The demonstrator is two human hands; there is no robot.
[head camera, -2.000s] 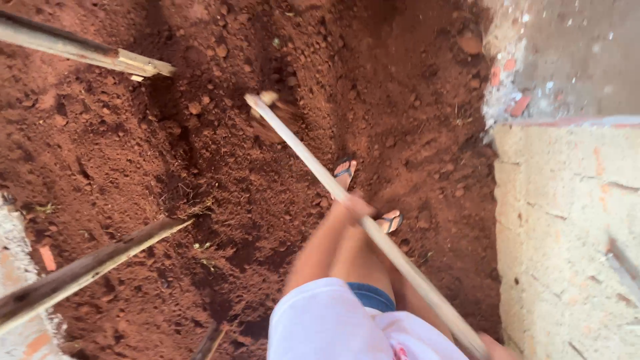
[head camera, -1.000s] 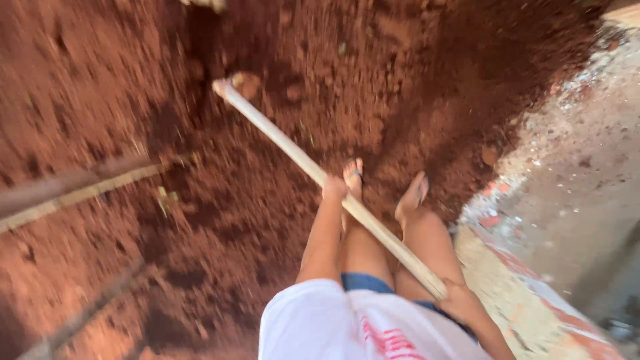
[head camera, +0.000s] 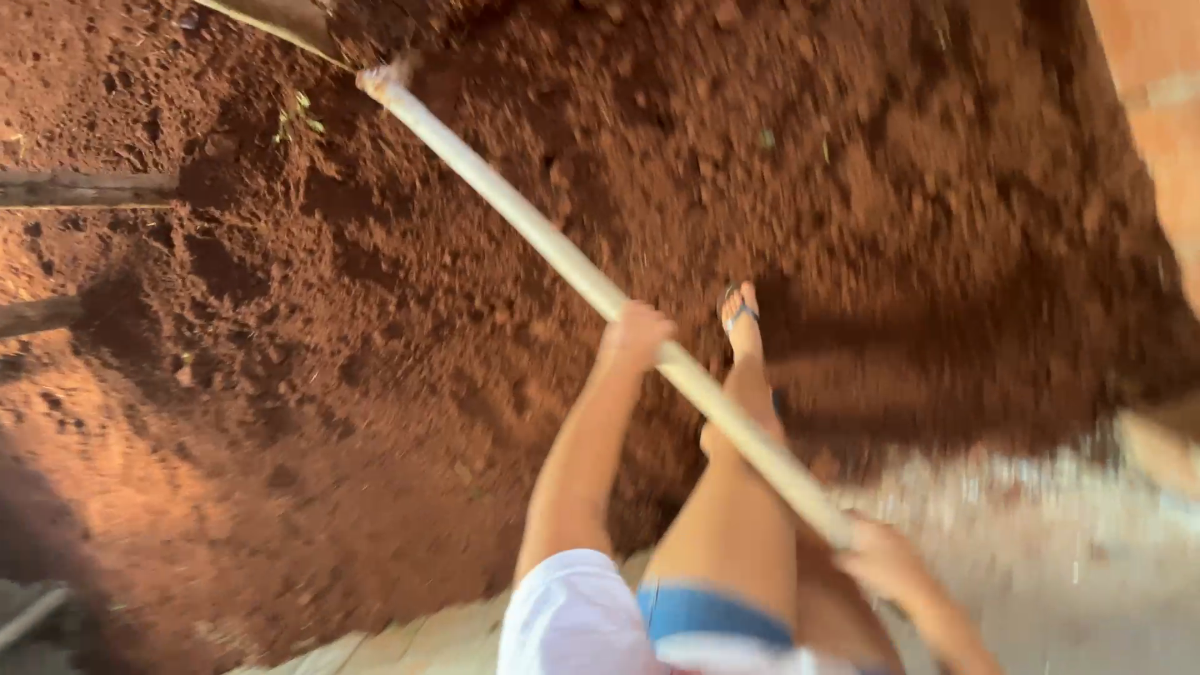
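Observation:
A long pale wooden handle [head camera: 553, 244] slants across the view from the upper left to the lower right. Around its middle closes my left hand [head camera: 639, 335]. Near its lower end my right hand [head camera: 877, 558] grips it. At the far end, just over the reddish soil [head camera: 450, 309], is a blurred tool head [head camera: 382, 82] whose kind I cannot tell. One foot in a flip-flop [head camera: 741, 309] stands on the soil to the right of my left hand; the other foot is hidden.
Wooden posts or boards [head camera: 84, 190] lie or stand at the left edge, with another [head camera: 281, 23] at the top left. An orange brick wall [head camera: 1158, 112] borders the right. Blurred pale concrete ground [head camera: 1022, 562] is at the lower right. A small green plant [head camera: 298, 119] grows near the tool head.
The view has turned strongly. Both hands have stayed on the handle throughout. The handle's far end now reaches close to a wooden piece at the top left.

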